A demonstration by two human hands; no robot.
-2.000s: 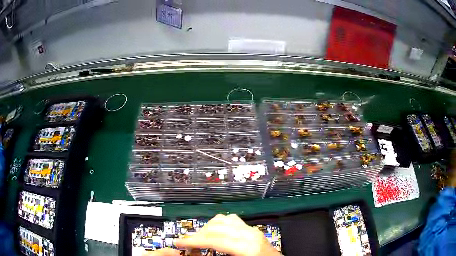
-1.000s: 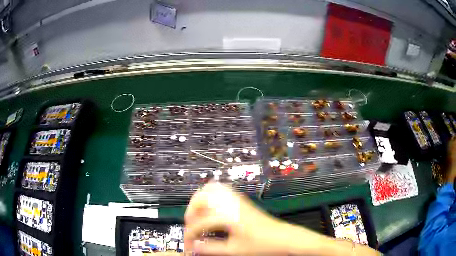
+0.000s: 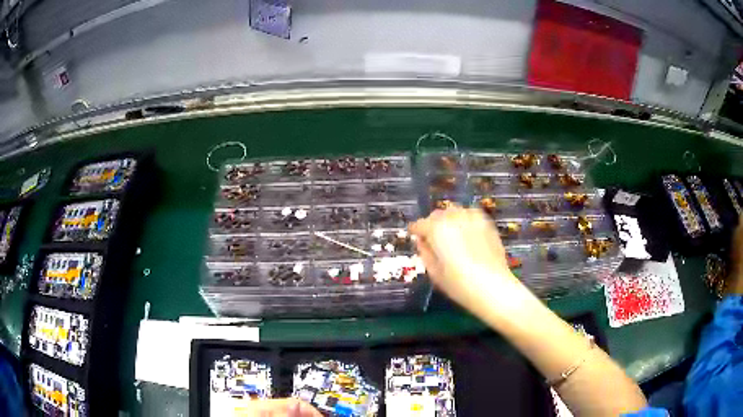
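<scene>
My right hand (image 3: 458,248) is over the inner edges of the two clear blister trays, its fingertips at the left part of the right stack (image 3: 538,254); whether it holds a module cannot be told. My left hand (image 3: 281,407) is cut off by the bottom edge, at the near black carrier tray (image 3: 497,370); its grip cannot be seen. Phone units lie in that tray; the middle phone unit (image 3: 336,388) sits tilted, just above my left hand. The left clear stack (image 3: 314,191) holds dark modules, the right one gold-orange modules (image 3: 576,199). White bits (image 3: 397,269) lie on the left stack.
A second black carrier tray (image 3: 106,277) with phone units stands at the left. A pale stick (image 3: 342,243) lies on the left stack. White paper (image 3: 163,350), a red-dotted white sheet (image 3: 644,295) and a black pad (image 3: 652,220) lie around. A blue sleeve (image 3: 717,358) is at the right.
My right hand has moved from the near tray up and right to the clear stacks. The middle phone unit, hidden before by my hand, now shows tilted.
</scene>
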